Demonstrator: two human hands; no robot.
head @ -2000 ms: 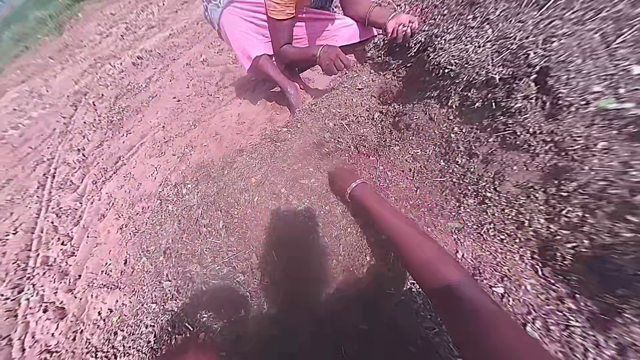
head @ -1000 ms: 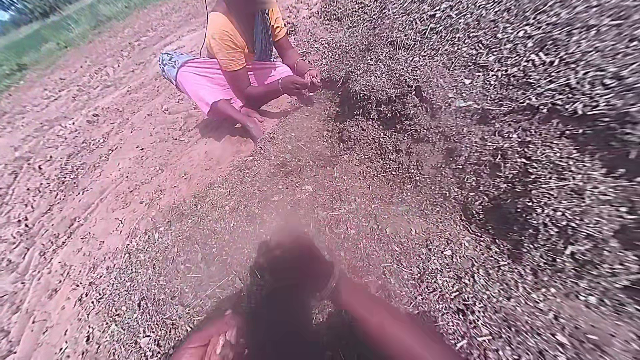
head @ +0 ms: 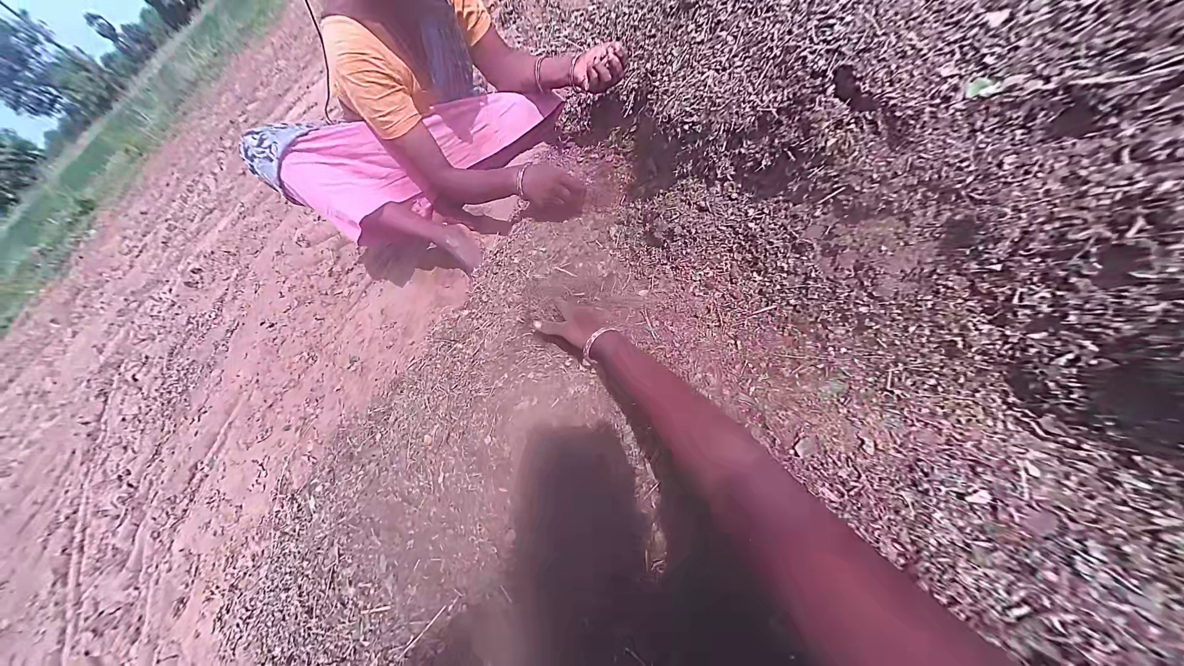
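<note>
My right hand (head: 572, 328), with a bangle at the wrist, reaches forward over ground strewn with dry plant litter (head: 518, 388). Its thumb and fingers are apart, and nothing shows in it; the fingertips are blurred against the litter. The forearm comes in from the lower right. To the right rises a large heap of dried plants (head: 888, 166). My left hand is out of view. A dark shadow lies on the litter below my right hand.
A person in a yellow top and pink cloth (head: 416, 148) squats ahead, one hand at the litter, the other raised by the heap. Reddish bare soil (head: 185, 370) with track marks lies at left, and green grass (head: 92, 185) beyond it.
My right hand, drawn in close a second ago, is now stretched forward with its fingers apart. My left hand has left the view. The other person's hands have moved apart.
</note>
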